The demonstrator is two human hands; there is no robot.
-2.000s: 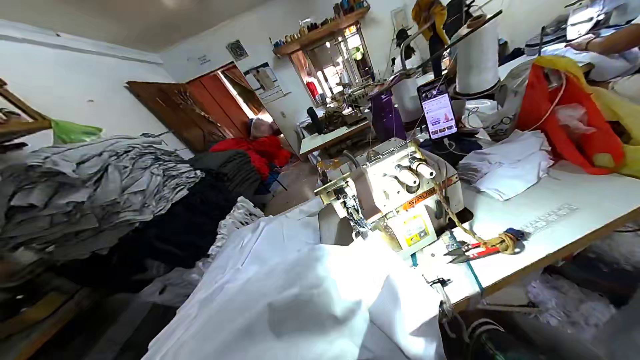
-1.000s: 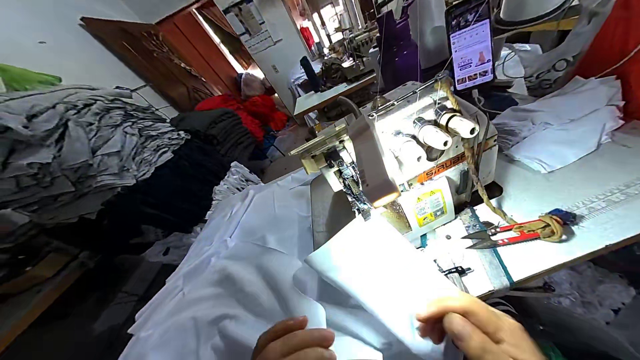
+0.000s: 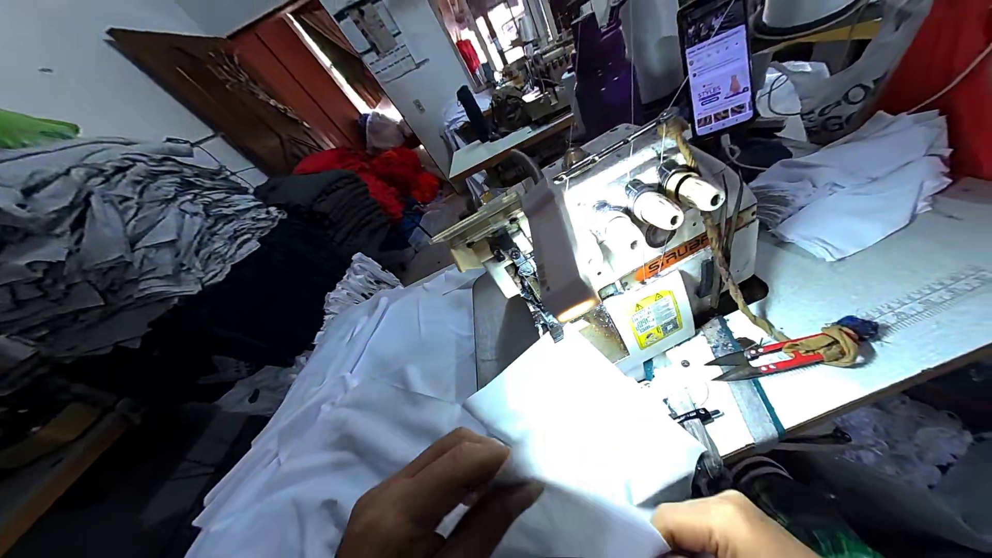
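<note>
My left hand (image 3: 442, 500), low in the picture's middle, pinches the near edge of a piece of white fabric (image 3: 573, 411). At its lower right corner, my right hand (image 3: 721, 527) grips the same piece between thumb and fingers. The far corner of the piece lies just below the needle area of a Siruba overlock sewing machine (image 3: 659, 260), lit brightly by its lamp (image 3: 562, 263). More white fabric (image 3: 364, 387) spreads under and left of my left hand. Red-handled thread snips (image 3: 798, 355), wrapped with cord, lie on the table right of the machine.
Stacked white pieces (image 3: 860, 186) lie on the white table (image 3: 953, 310) at the right. A phone (image 3: 717, 70) stands behind the machine. Heaped grey fabric (image 3: 132, 232) fills the left side, with red fabric (image 3: 372, 178) farther back. A brown cord (image 3: 721, 263) hangs down the machine's front.
Both hands, out of view two seconds ago, entered by one second ago and now hold the white piece's edge. The left hand is farther up in the picture. The view has moved closer to the machine.
</note>
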